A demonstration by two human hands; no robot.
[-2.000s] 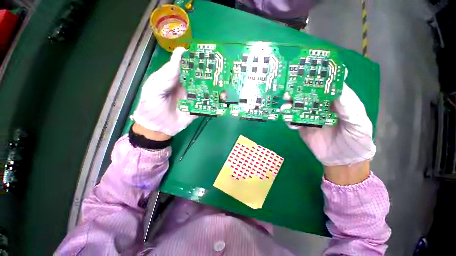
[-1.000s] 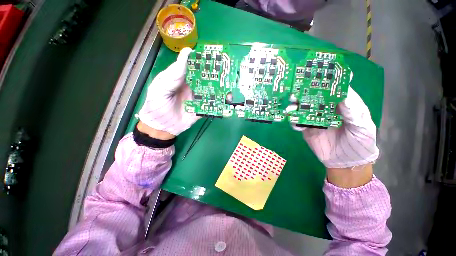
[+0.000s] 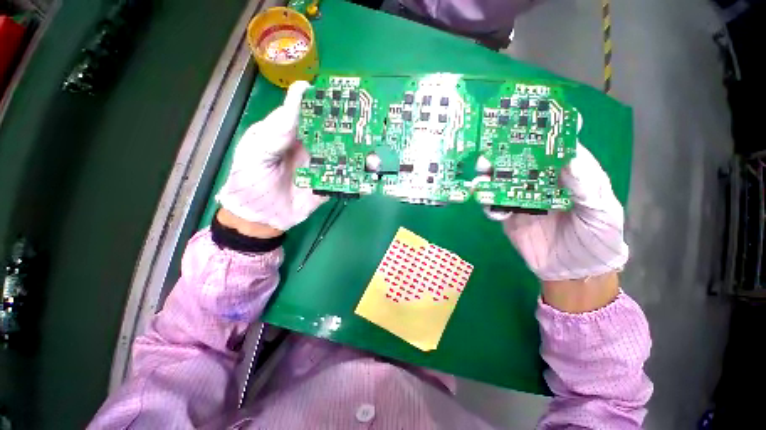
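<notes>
A green circuit board panel (image 3: 432,143) of three joined sections is held up above the green mat, its flat-chip face towards me. Glare covers part of the middle section. My left hand (image 3: 264,172), in a white striped glove, grips its left end. My right hand (image 3: 579,214), gloved alike, grips its right end. Fingers of both hands go behind the panel and are partly hidden; fingertips show in the gaps between sections. Dark connectors show at the lower edge.
Dark tweezers (image 3: 321,233) and a yellow sheet of red stickers (image 3: 416,288) lie on the mat (image 3: 504,319). A yellow tub (image 3: 284,48) stands at the far left corner. A conveyor (image 3: 101,193) carrying boards runs left. Another person's sleeve (image 3: 470,13) shows at the top.
The panel and both hands stay nearly in place, with the glare now lower across the middle section. The whole view shifts slightly. Boards on the conveyor have moved towards the bottom of the picture.
</notes>
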